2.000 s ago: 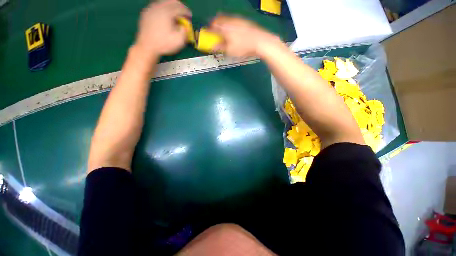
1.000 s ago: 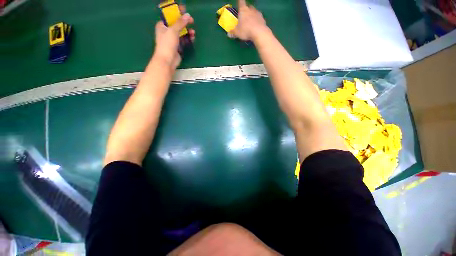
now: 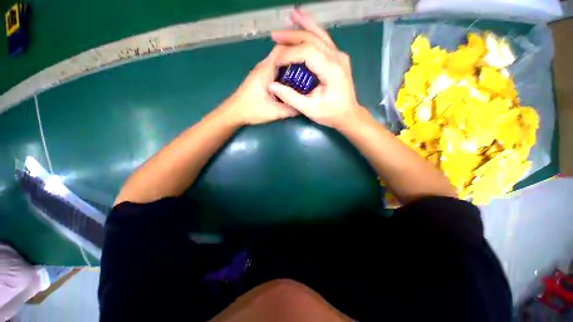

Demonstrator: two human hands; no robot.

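A stack of dark blue parts (image 3: 298,78) with a ribbed end is held between both hands, over the near green surface just below the pale metal strip. My left hand (image 3: 265,94) is wrapped around its left side. My right hand (image 3: 330,85) is curled around its right side, with the thumb below and some fingers extended above. The hands hide most of the stack; no yellow shows on it. A heap of yellow pieces (image 3: 465,107) lies at right on an opened clear plastic bag (image 3: 541,60).
A blue-and-yellow set (image 3: 17,28) lies far left beyond the metal strip (image 3: 182,39). Bagged dark parts (image 3: 66,212) lie at lower left. A white sheet (image 3: 490,6) is at the top right, a cardboard box (image 3: 563,94) at the right edge. Another person's sleeve (image 3: 16,283) shows at lower left.
Both hands have come back from the far belt to the near surface and closed together around one stack. The separate blue-and-yellow pieces in each hand no longer show. The view has shifted.
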